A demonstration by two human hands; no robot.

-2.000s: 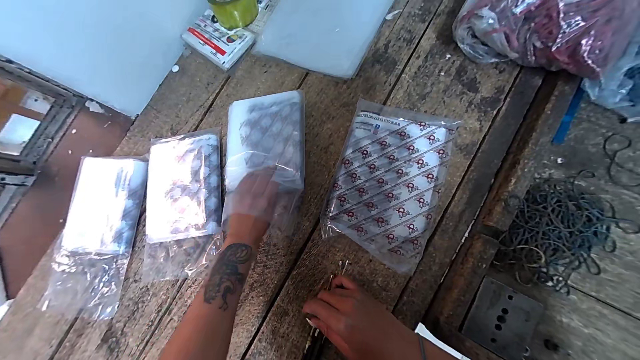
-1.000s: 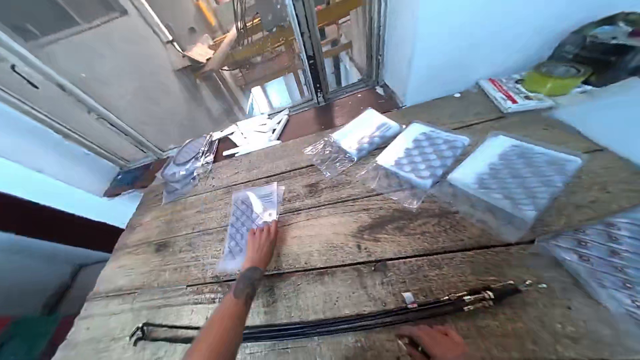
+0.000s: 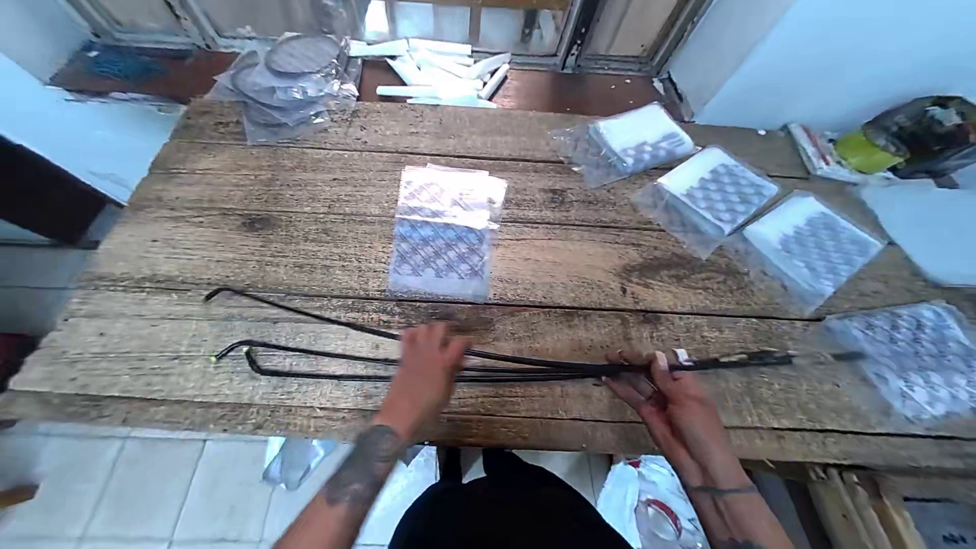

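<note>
Several thin black rods or cables lie lengthwise near the front edge of the wooden table, their bent ends fanned out at the left. My right hand grips the bundle where it comes together, beside a small white tag. My left hand rests over the middle of the rods; whether its fingers close on any of them is unclear. Behind it lies a small stack of printed clear plastic bags. The bundle's right end reaches a larger printed plastic bag.
Three bagged white packs lie at the right rear. Bagged round items sit at the back left. White strips lie on the windowsill. A yellow-green tape roll is at the far right. The wooden table's front edge is near my body.
My left hand has moved from the printed bags onto the black rods. The rods' left ends are now spread apart. The view has shifted greatly since two seconds ago.
</note>
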